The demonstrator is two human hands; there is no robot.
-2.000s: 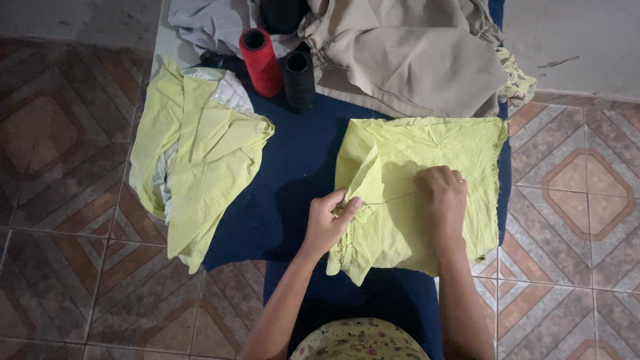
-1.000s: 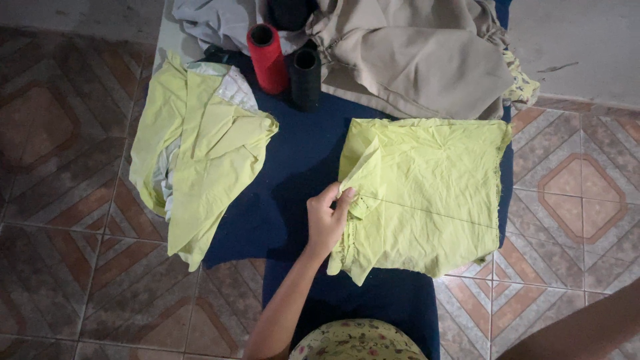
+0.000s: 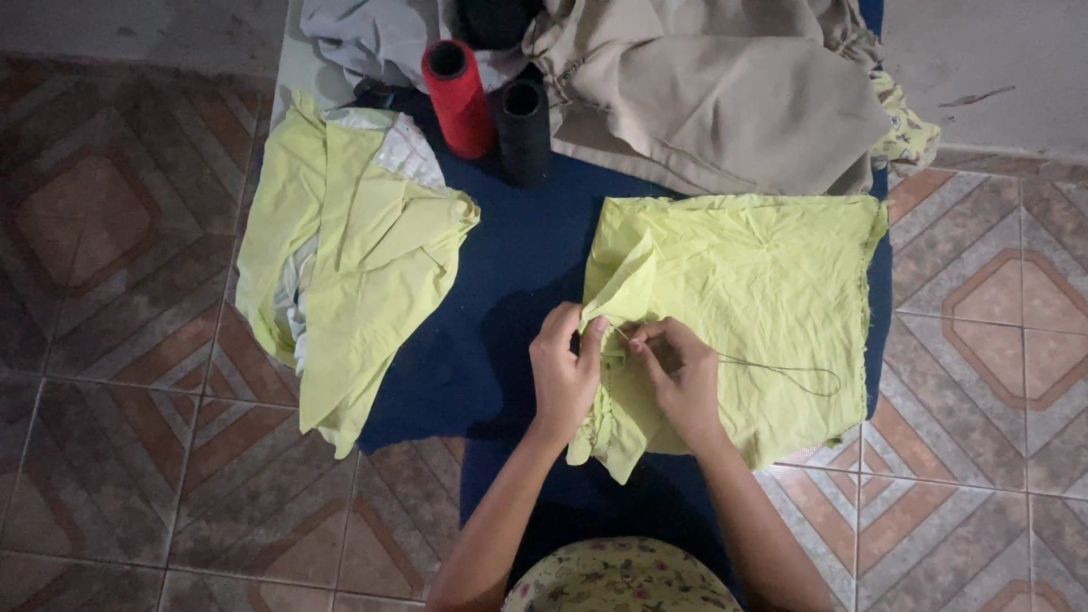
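A wrinkled yellow-green cloth (image 3: 765,280) lies on the dark blue fabric at the right. My left hand (image 3: 565,370) pinches its gathered, folded left edge between thumb and fingers. Close beside it, my right hand (image 3: 680,374) grips a small thin sewing needle (image 3: 622,334), its tip at the gathers. A dark thread (image 3: 786,368) trails in a loop rightward across the cloth. Dark stitches run down the gathered strip below my left hand.
Another yellow-green cloth piece (image 3: 374,280) lies at the left of the dark blue fabric (image 3: 510,272). A red thread cone (image 3: 459,102) and a black thread cone (image 3: 524,136) stand at the back, beside a beige garment (image 3: 722,93) and a grey cloth (image 3: 382,38). Tiled floor (image 3: 110,425) surrounds them.
My right hand swung out to the lower right, with the thread stretched across the cloth, and has come back beside my left hand. The thread now lies in a slack loop. My left hand keeps its pinch.
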